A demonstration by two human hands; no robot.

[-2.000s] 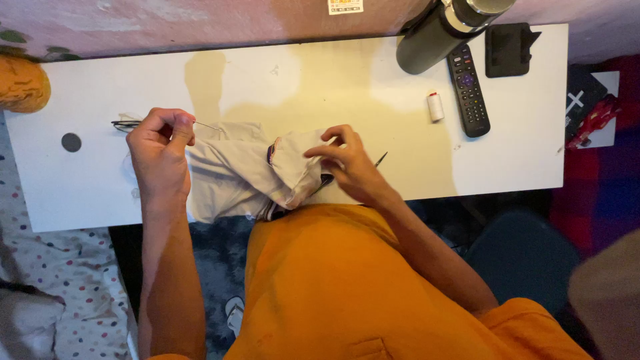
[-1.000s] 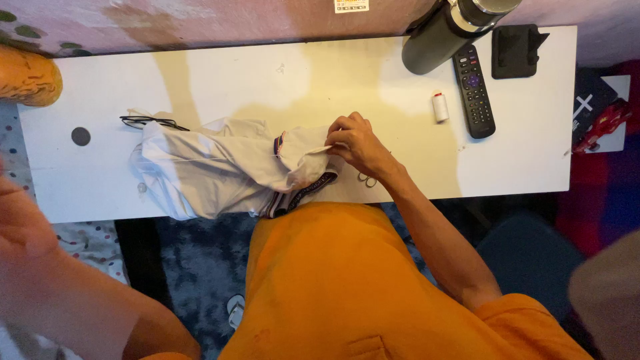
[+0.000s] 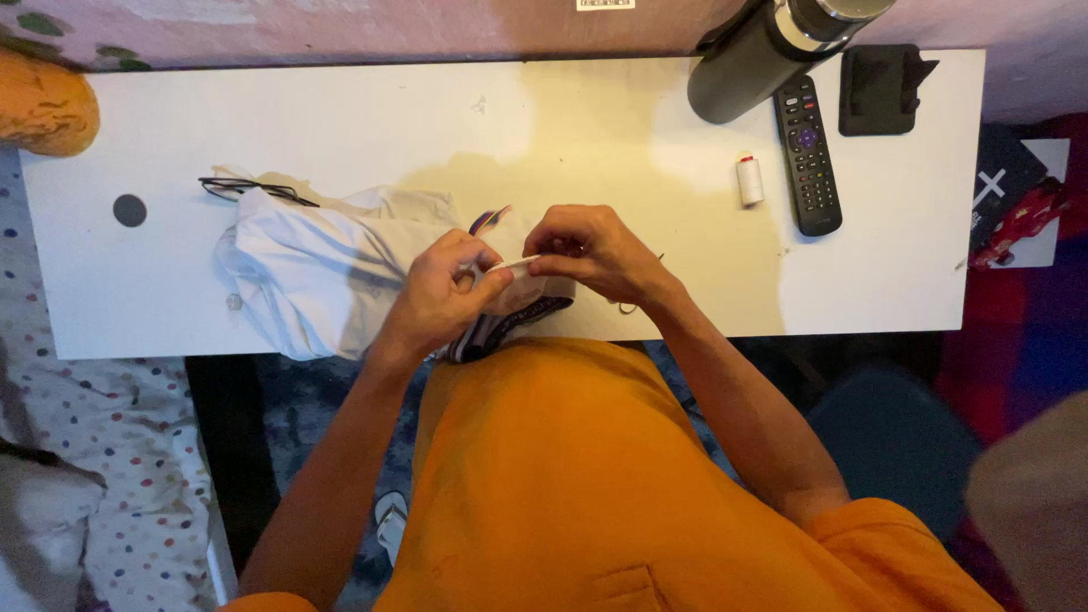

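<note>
A white cloth garment (image 3: 297, 263) with a dark patterned band lies bunched on the white table at the near edge. My left hand (image 3: 455, 285) pinches a folded edge of its cloth between thumb and fingers. Close on its right, my right hand (image 3: 595, 255) grips the same edge with thumb and fingertips. A small striped strip (image 3: 490, 220) of the garment stands up just behind the hands. Any needle or thread at the fingertips is too small to make out. Partly behind my right wrist are the finger rings of what look like small scissors (image 3: 627, 308).
A white thread spool (image 3: 750, 181) stands right of the hands, beside a black remote control (image 3: 807, 157). Behind are a dark metal bottle (image 3: 748, 72) and a black stand (image 3: 878, 91). Black-framed eyeglasses (image 3: 259, 189) touch the garment's far left; a dark disc (image 3: 130, 210) lies farther left.
My left hand was raised at the left, then low at the left edge; now it is at the garment, holding the cloth beside my right hand, which stays near the same fold.
</note>
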